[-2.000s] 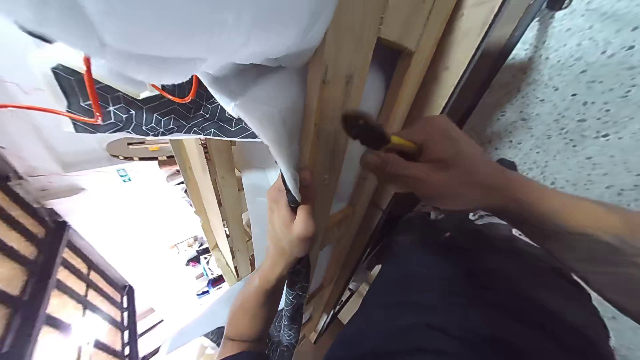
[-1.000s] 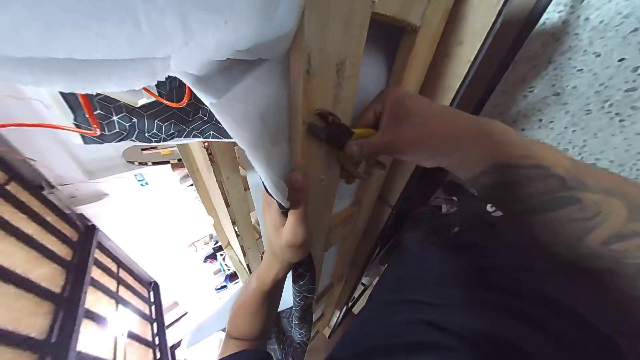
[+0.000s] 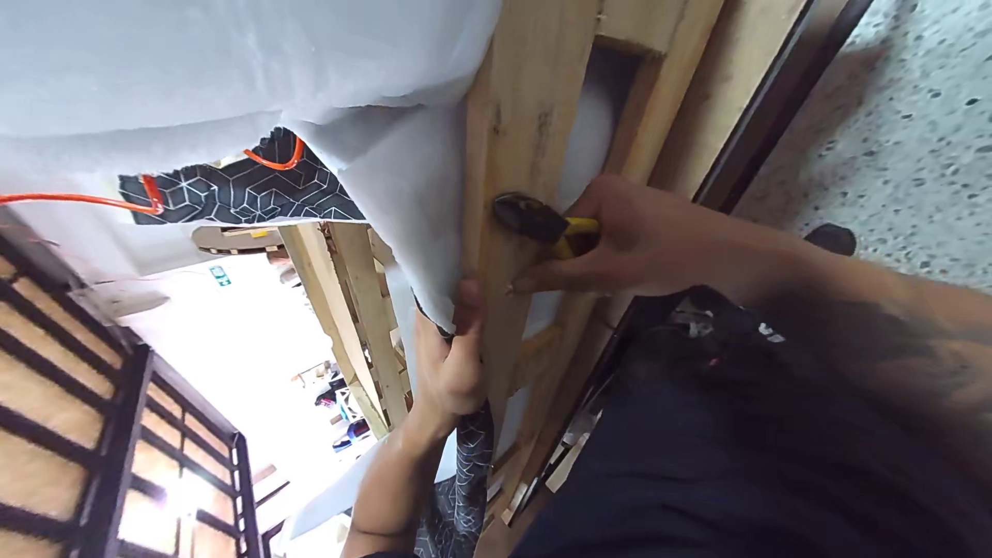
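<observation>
My left hand (image 3: 453, 360) grips the lower corner of white non-woven fabric (image 3: 418, 186) together with dark geometric-patterned fabric (image 3: 473, 473), against the edge of a wooden frame (image 3: 531, 116). The patterned fabric hangs below that hand. My right hand (image 3: 620, 240) holds pliers or pincers (image 3: 542, 221) with a dark head and yellow-and-black handles. The tool's head lies over the face of the wooden beam, above and to the right of my left hand; whether its jaws touch the wood I cannot tell.
An orange cord or hose (image 3: 77, 200) runs across the left, past a strip of patterned fabric (image 3: 248, 186). More timber frames (image 3: 372, 310) stand beyond. Dark metal bars (image 3: 128, 418) fill the lower left. Speckled flooring (image 3: 914, 132) shows at the upper right.
My right hand with the tool has come left onto the wooden beam, compared with two seconds ago. My left hand keeps its grip on the fabric at the frame's edge.
</observation>
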